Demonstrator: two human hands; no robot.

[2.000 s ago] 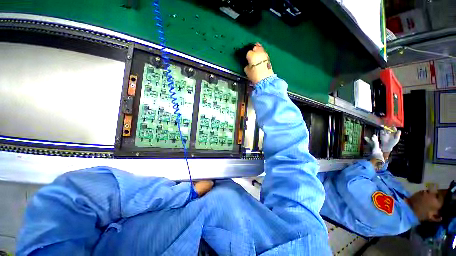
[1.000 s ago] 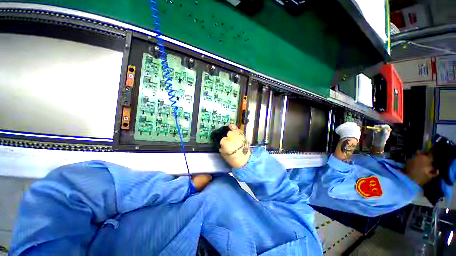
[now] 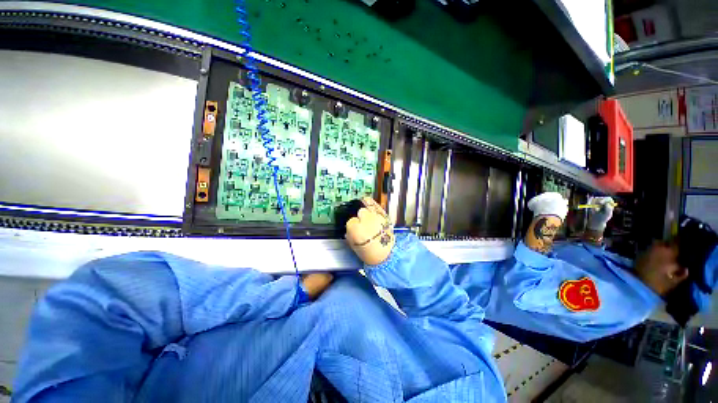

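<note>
Two pale green PCB panels, the left one [image 3: 264, 157] and the right one [image 3: 345, 165], lie side by side in a dark pallet [image 3: 311, 169] on the conveyor. Orange-brown clamps [image 3: 210, 118] sit on its short sides. My right hand [image 3: 368, 231], with black coverings on its fingertips, is at the near right corner of the right panel. Its fingers are bent and hide what they may hold. My left hand [image 3: 317, 284] rests at the front of my body below the rail, mostly hidden by the sleeve, with a blue strap at the wrist.
Small dark parts [image 3: 342, 47] lie scattered on the green mat [image 3: 441, 79]. A blue coiled cord [image 3: 264, 126] hangs across the left panel. A silver rail [image 3: 142, 253] runs along the near side. At the right, a person in blue with white gloves [image 3: 549, 206] works near a red bin [image 3: 618, 146].
My right hand has come from the green mat to the near edge of the right panel. My left hand stays low. The neighbour's gloved hands have moved.
</note>
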